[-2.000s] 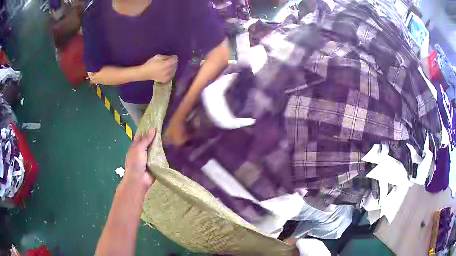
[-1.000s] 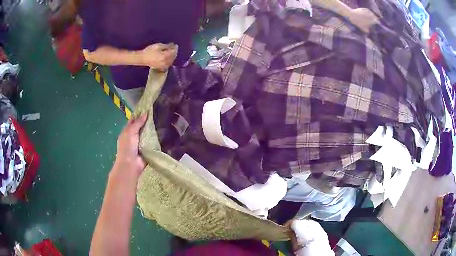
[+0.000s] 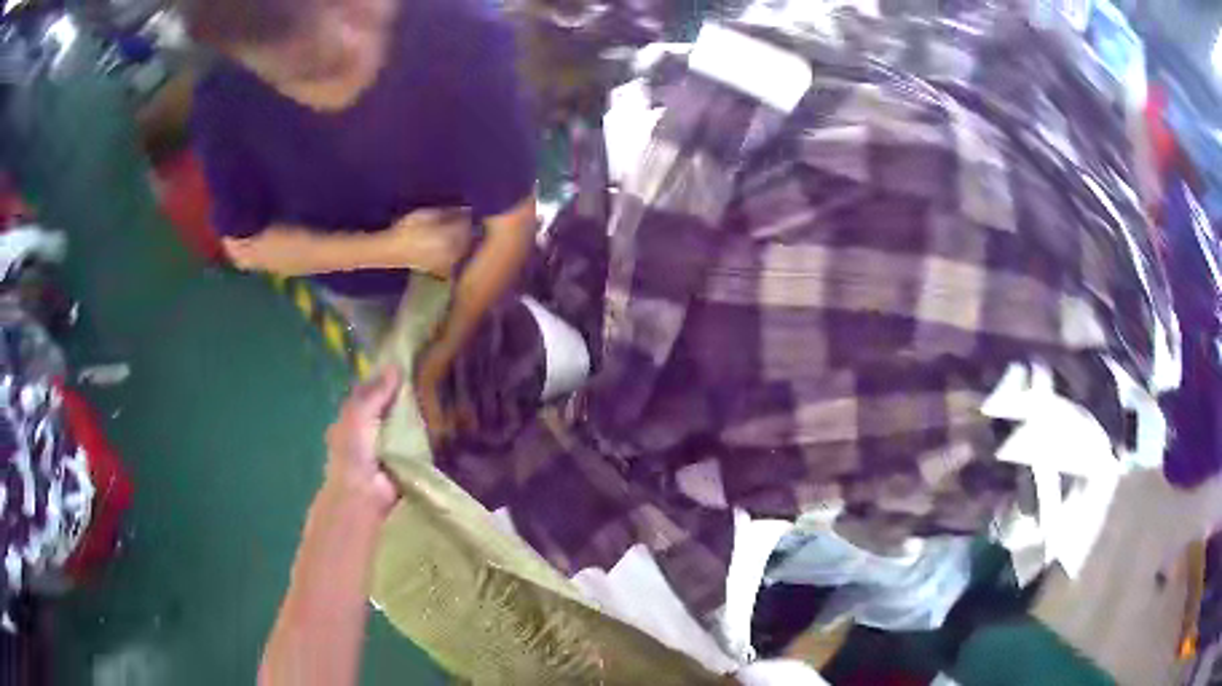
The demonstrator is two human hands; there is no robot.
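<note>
My left hand [image 3: 359, 442] grips the rim of an olive-green woven sack [image 3: 489, 596] at its left side. My right hand, in a white covering [image 3: 784, 673], is cut off by the bottom edge at the sack's near right rim; its fingers are hidden. Plaid pieces [image 3: 556, 489] with white strips lie in the sack's mouth. They run up against a large heap of purple-brown and cream plaid pieces [image 3: 858, 308]. A co-worker's hand [image 3: 436, 244] holds the far rim, and the other arm reaches down into the mouth.
A co-worker in a purple shirt [image 3: 389, 148] stands across the sack. Yellow-black tape [image 3: 324, 322] crosses the green floor [image 3: 215, 469]. A red container [image 3: 97, 476] of pieces is at the left. White scraps [image 3: 1059, 449] hang by a table edge [image 3: 1119, 563] at the right.
The co-worker's arm has come back from the heap and now reaches into the sack mouth. The co-worker leans lower. More plaid lies at the mouth, and my right hand is lower in view.
</note>
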